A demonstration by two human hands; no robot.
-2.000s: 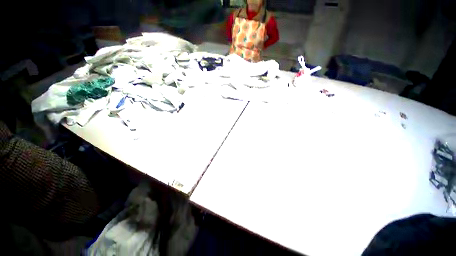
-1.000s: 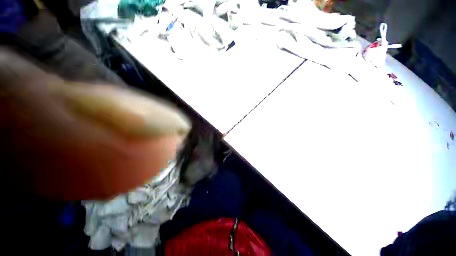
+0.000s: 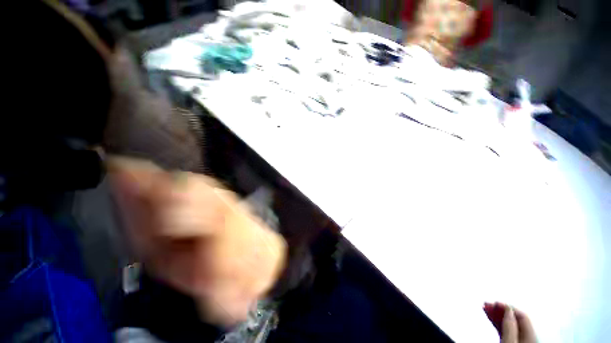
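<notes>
A large, blurred bare hand (image 3: 208, 241) reaches in from the left, below a grey-brown sleeve; I cannot tell if it is my left hand or another person's, or if it holds anything. My right hand (image 3: 512, 325) shows only as a few fingers at the bottom right edge, over the white table (image 3: 429, 228); the rest is cut off. Pale garments (image 3: 301, 60) lie heaped across the table's far left, with a teal-green cloth (image 3: 228, 58) and a dark item (image 3: 384, 53) among them.
A person in a light patterned apron and red sleeves (image 3: 445, 23) is behind the table. A dark-clothed shape (image 3: 53, 87) fills the upper left. A blue crate or cloth (image 3: 50, 295) is at lower left. A white and red item (image 3: 524, 107) is near the far edge.
The view has shifted, bringing the apron back into sight. The blurred hand now points down and right instead of right. Fingers show at bottom right, where a dark shape was. The red round thing is out of view.
</notes>
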